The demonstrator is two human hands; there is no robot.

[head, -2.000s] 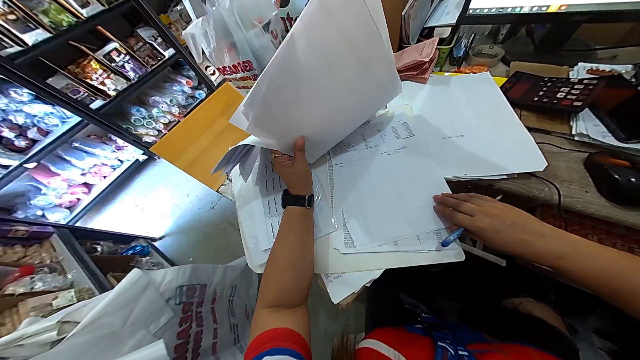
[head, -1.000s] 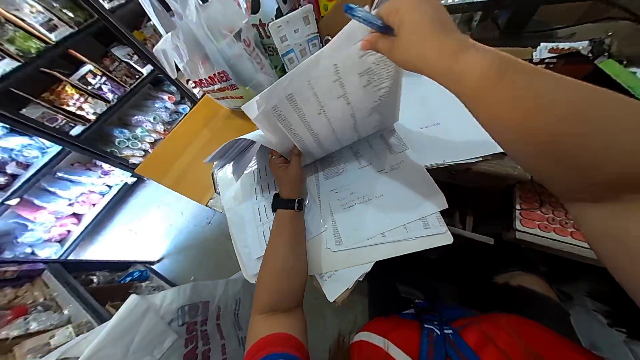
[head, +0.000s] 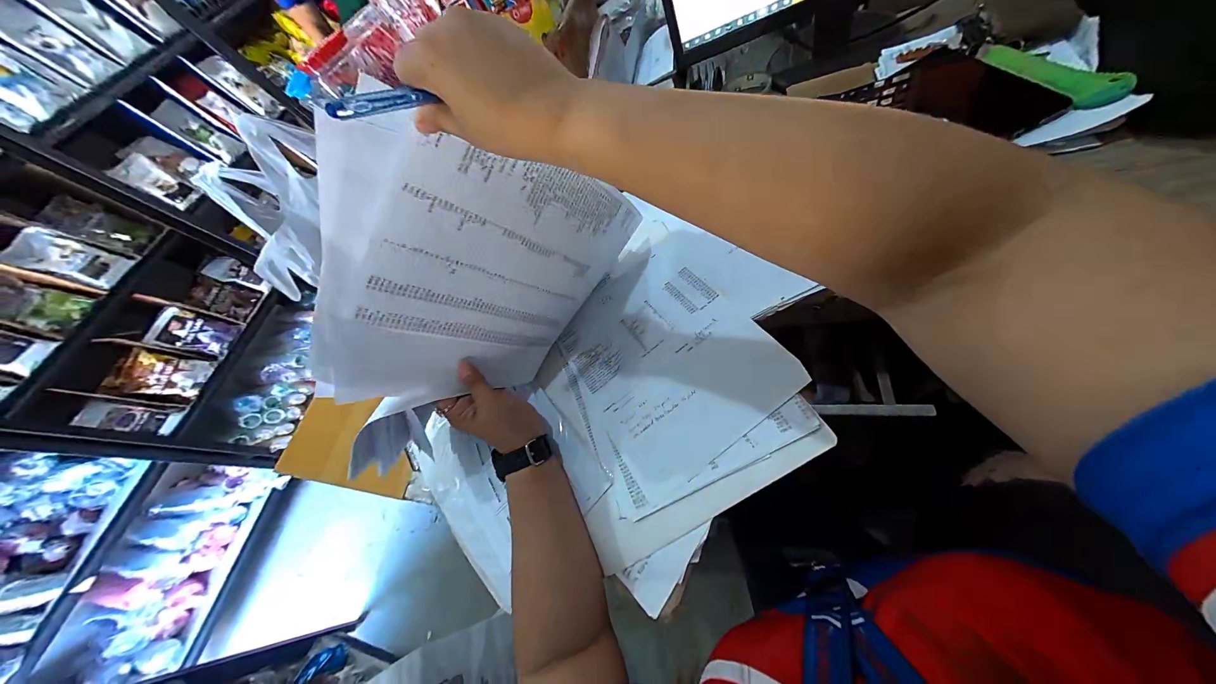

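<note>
Raised printed sheets (head: 465,266) stand tilted at the centre left. My left hand (head: 494,413), with a dark watch on the wrist, grips their lower edge. At their upper edge is my right hand (head: 484,81), holding a blue pen (head: 380,102); whether its fingers also pinch the paper, I cannot tell. Below and to the right lies a stack of printed and handwritten papers (head: 703,399), fanned over a larger pale sheet or folder. A yellow-brown envelope (head: 332,446) shows beneath the raised sheets at the left.
Shelves (head: 142,323) with packaged goods rise at the left. A white plastic bag (head: 275,209) hangs behind the sheets. At the top are a monitor (head: 731,24) and a red-lidded clear container (head: 351,57). A green-handled item (head: 1054,76) lies on papers at the upper right.
My right hand, resting on the lower papers two seconds ago, has moved up to the top of the raised sheets with the pen. My left hand has stayed at their lower edge. The view has shifted.
</note>
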